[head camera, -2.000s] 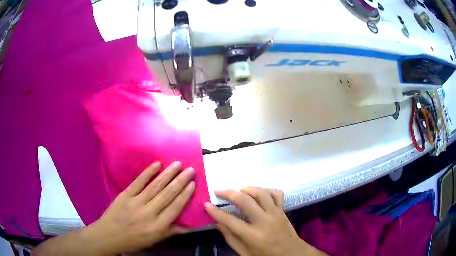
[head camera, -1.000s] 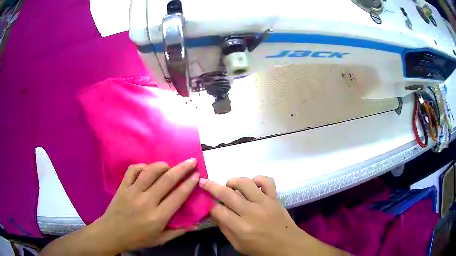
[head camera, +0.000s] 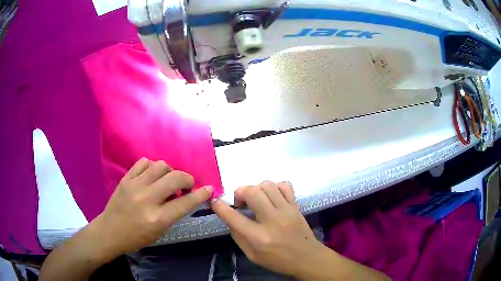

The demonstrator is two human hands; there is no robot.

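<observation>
A bright pink cut piece (head camera: 148, 121) lies over the large magenta body panel (head camera: 60, 110), running from the lit needle area to the table's front edge. The white sewing machine (head camera: 384, 19) stands above it; its presser foot and needle are lost in glare. My left hand (head camera: 145, 200) grips the near end of the pink piece, fingers curled, thumb at its corner. My right hand (head camera: 269, 222) has its index fingertip at the same corner, touching or nearly touching my left thumb; its other fingers are curled on the table. Whether it pinches the cloth is unclear.
Orange-red handled snips (head camera: 460, 118) lie at the table's right end. A pale measuring strip (head camera: 379, 178) runs along the front edge. Below it at right are a crumpled magenta heap (head camera: 384, 236) and a blue crate (head camera: 456, 204). My lap shows below the table.
The view has shifted, so machine and table sit higher. My left hand has gone from flat on the pink piece to curled at its near corner. The piece's near edge is drawn up or folded.
</observation>
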